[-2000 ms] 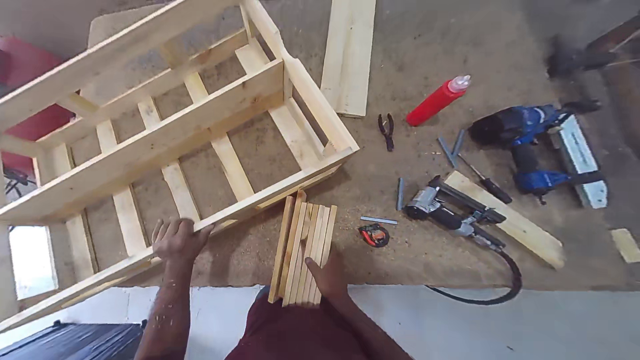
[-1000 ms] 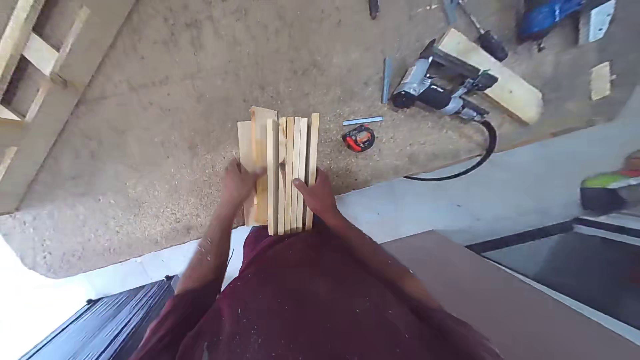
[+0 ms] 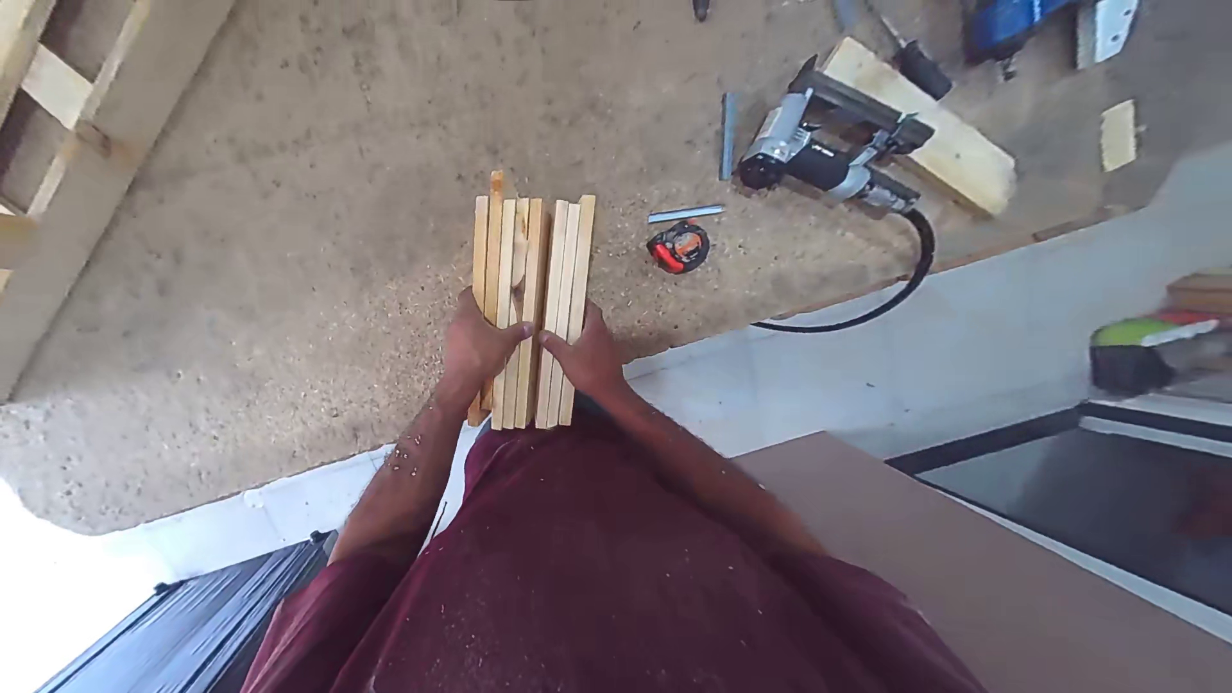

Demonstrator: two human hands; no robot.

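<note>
Several thin wooden slats (image 3: 507,260) stand on edge side by side at the table's near edge, their lower ends reaching past it toward my shirt. My left hand (image 3: 478,346) grips the left part of the bundle, its thumb laid over the slats. Around the right part, another group of slats (image 3: 568,269), my right hand (image 3: 587,354) is closed, thumb on top. A narrow dark gap runs between the two groups, and the thumb tips nearly meet there. One slat on the left sticks up farther than the others.
A tape measure (image 3: 680,247) and staple strips (image 3: 685,214) lie right of the slats. Farther right, a pneumatic stapler (image 3: 818,154) with a black hose rests against a wood block (image 3: 924,125), near a screwdriver (image 3: 922,69). A wooden frame (image 3: 115,173) occupies the upper left.
My left hand was on the wooden frame two seconds ago and now grips slats beside my right hand. The slats are pressed closer together than one second ago. The view has shifted downward.
</note>
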